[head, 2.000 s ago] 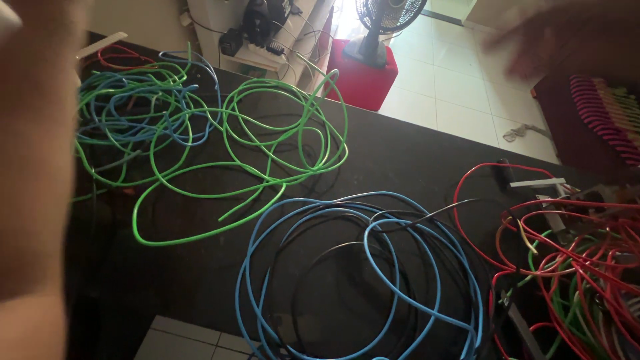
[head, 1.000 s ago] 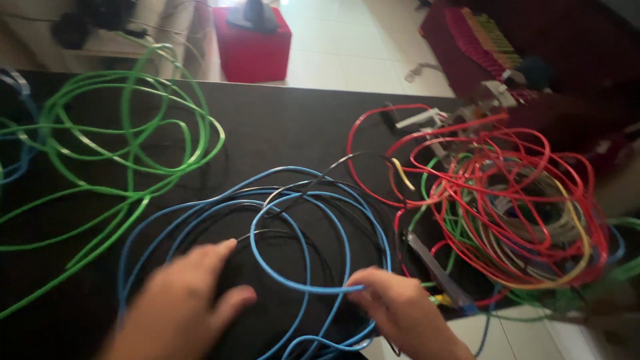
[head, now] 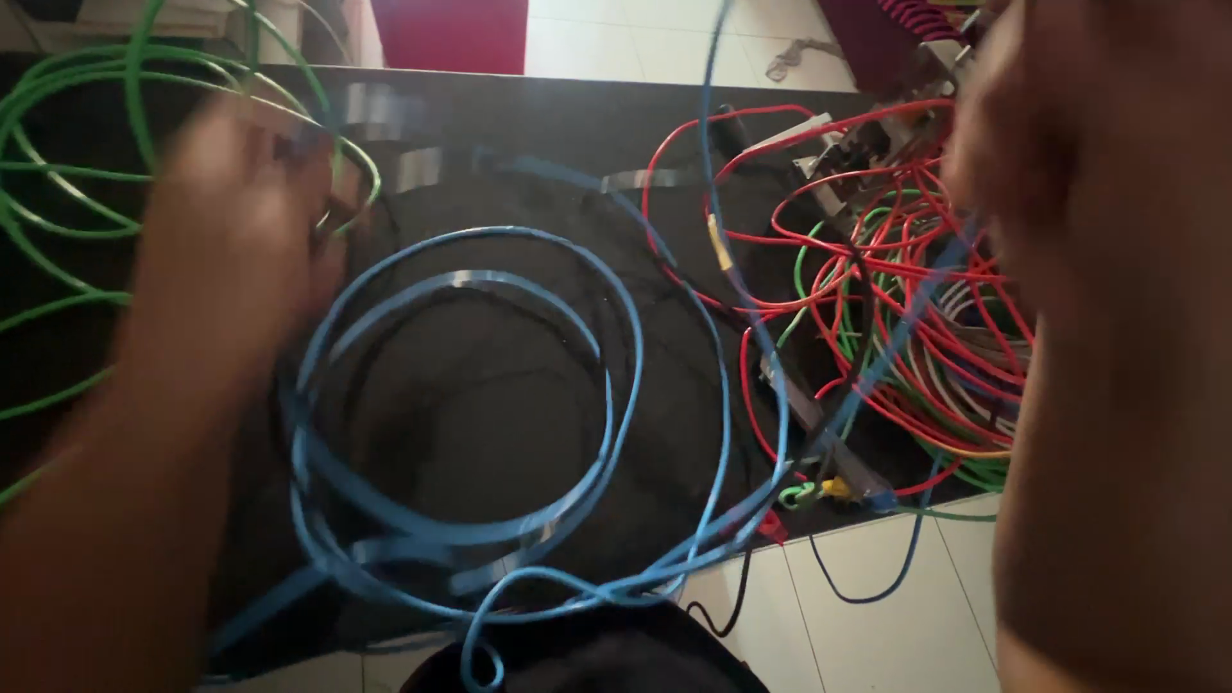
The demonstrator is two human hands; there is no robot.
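Note:
Loose coils of blue cable [head: 630, 385] lie across the middle of a black tabletop [head: 462, 404], with thin black cable among them. My left hand [head: 250, 183], blurred, is at the upper left over the edge of the green cable coils [head: 67, 231]; whether it grips anything cannot be told. At the upper right my right hand [head: 1011, 144] is raised above a tangle of red cables [head: 895, 260]. A blurred blue strand runs up toward it, but the fingers are too blurred to show a grip.
Green, white and other cables are mixed into the red pile. Small metal and plastic parts [head: 837, 159] lie behind it. A yellow clip [head: 835, 488] is near the front edge. A red box [head: 452, 34] stands on the tiled floor [head: 616, 43] beyond the table.
Both hands, low at the blue coils one second ago, are now up and farther apart. The blue cable has shifted, with a strand rising at the right.

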